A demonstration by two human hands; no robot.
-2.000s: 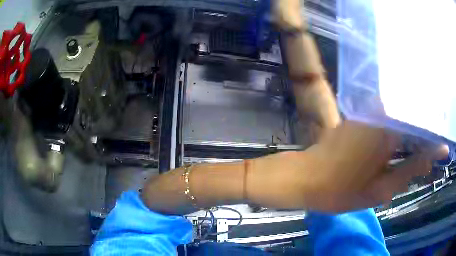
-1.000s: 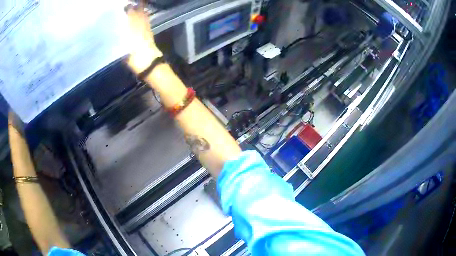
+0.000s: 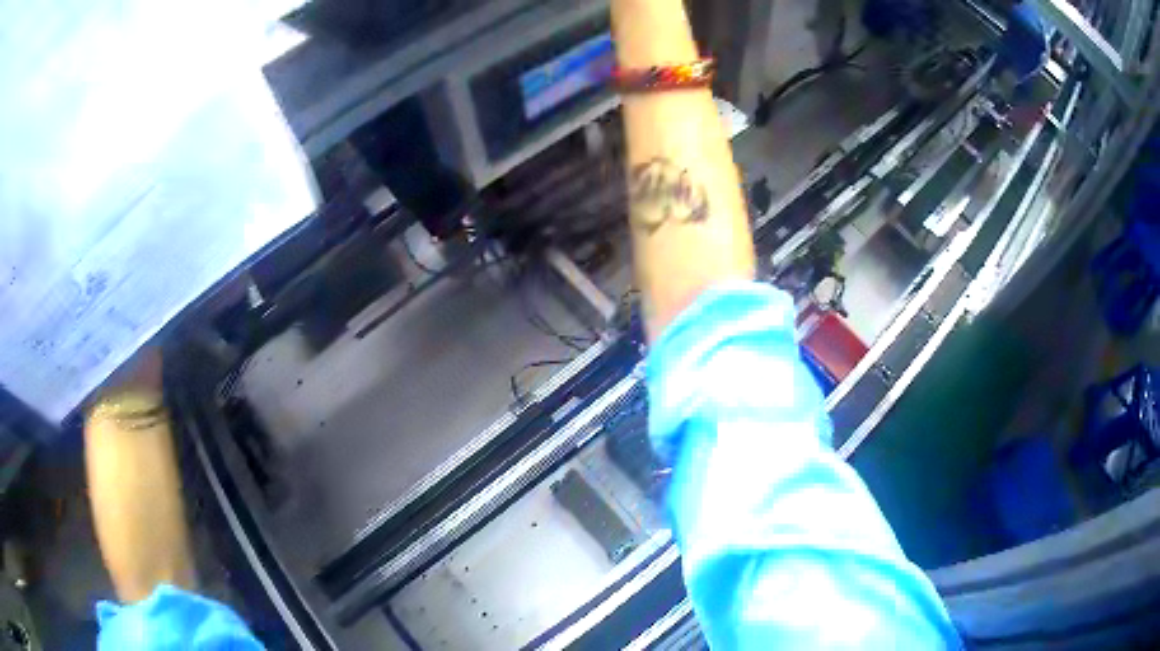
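Large white printed sheets fill the upper left, close to the camera and tilted. My left hand is at their lower edge, above a gold bracelet. Its fingers are hidden behind the sheets, so its grip cannot be told. My right forearm, in a light blue sleeve with a red bracelet, reaches up past the top edge. My right hand is out of the picture.
Below are the pale base plate and parallel conveyor rails. A screen panel stands behind my right forearm. A red bin is right of my sleeve. Blue objects lie at far right.
My right hand has moved from the sheets' upper right edge up and out of the picture. The sheets sit slightly lower. The view has shifted, and my right sleeve now covers the blue bin's place.
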